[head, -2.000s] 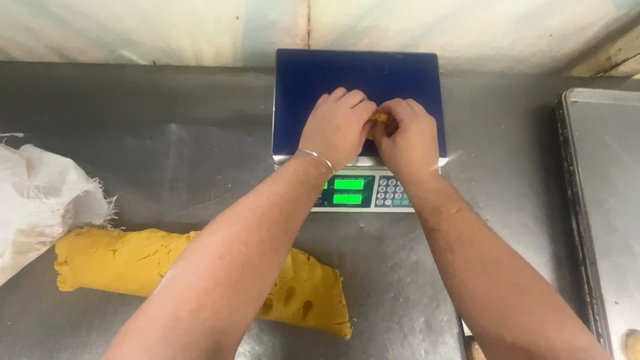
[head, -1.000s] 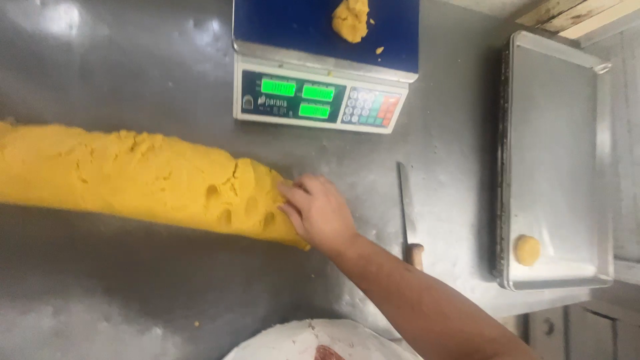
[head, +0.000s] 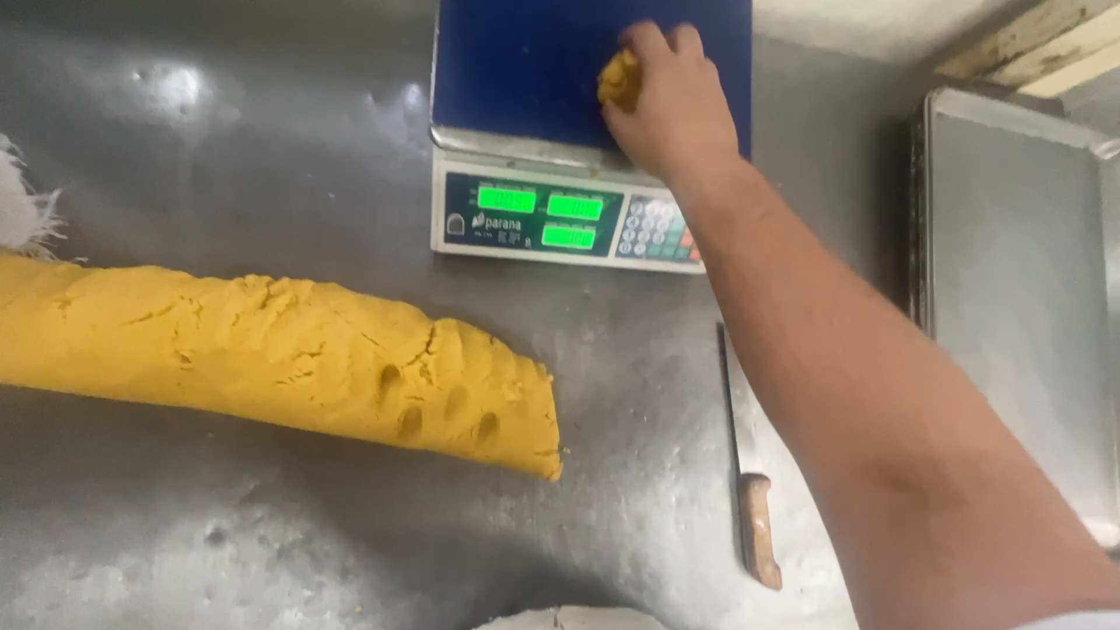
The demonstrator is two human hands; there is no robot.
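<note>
My right hand (head: 678,109) is over the blue platform (head: 525,74) of a digital scale (head: 529,214), its fingers closed around a small lump of yellow dough (head: 619,80). Green displays glow on the front of the scale. A long, thick roll of yellow dough (head: 289,350) lies on the metal table at the left, cracked on top, with several finger-sized dents near its right end. My left hand is out of view.
A knife with a wooden handle (head: 759,529) lies right of the dough roll, its blade partly behind my forearm. A metal baking tray (head: 1019,262) is at the right. Frayed white cloth (head: 22,210) shows at the left edge, and a pale rounded object (head: 569,619) at the bottom.
My right hand has moved from the end of the dough roll up to the scale and taken hold of the lump there. Two seconds ago both hands were over the scale.
</note>
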